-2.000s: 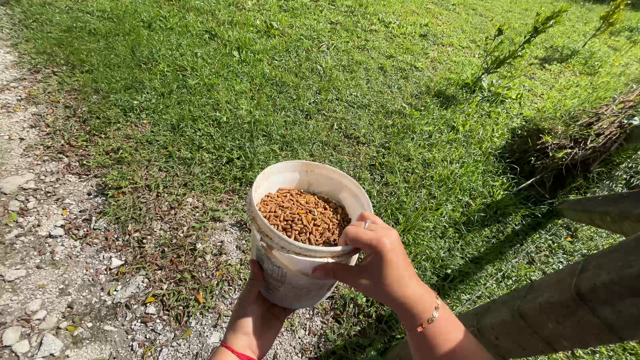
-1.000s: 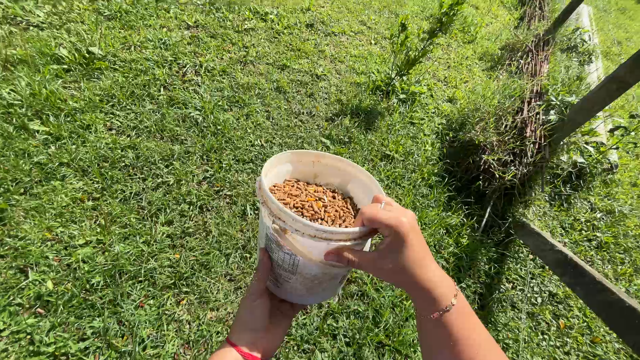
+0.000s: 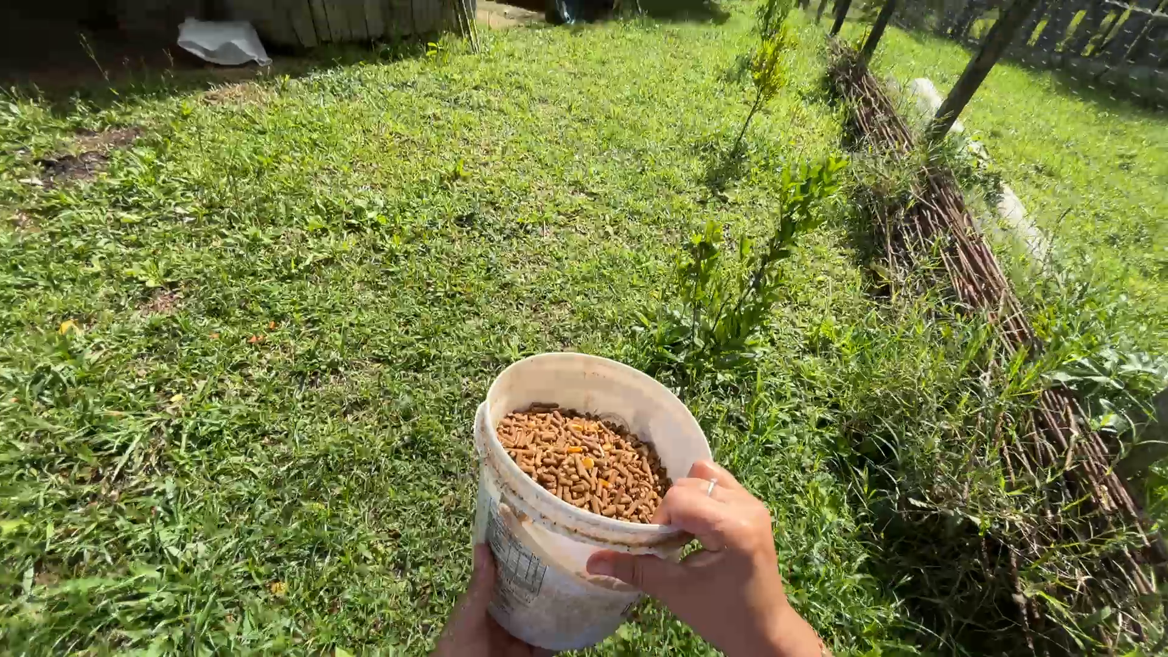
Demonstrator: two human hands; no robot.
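Observation:
A worn white plastic bucket (image 3: 561, 593) with a printed label is held out low in the middle of the head view. Brown feed pellets (image 3: 584, 465), with a few yellow bits among them, lie inside below the rim. My right hand (image 3: 721, 557), with a ring on one finger, grips the right side of the rim, its thumb outside and fingers over the edge. My left hand (image 3: 484, 611) supports the bucket from the lower left; its fingers are mostly hidden behind and under it.
Grass (image 3: 319, 274) surrounds me. A leafy shrub (image 3: 739, 292) grows ahead, a thin sapling (image 3: 757, 82) behind it. Along the right runs a pile of long sticks (image 3: 949, 228) beside leaning wooden posts (image 3: 981, 68). A white sack (image 3: 222, 42) lies near a wooden wall (image 3: 365, 20) at the far left.
The gravel at the left in the oldest frame is out of view; the view has moved over the grass and tipped up, showing the wall and sack. Both hands keep their hold on the bucket.

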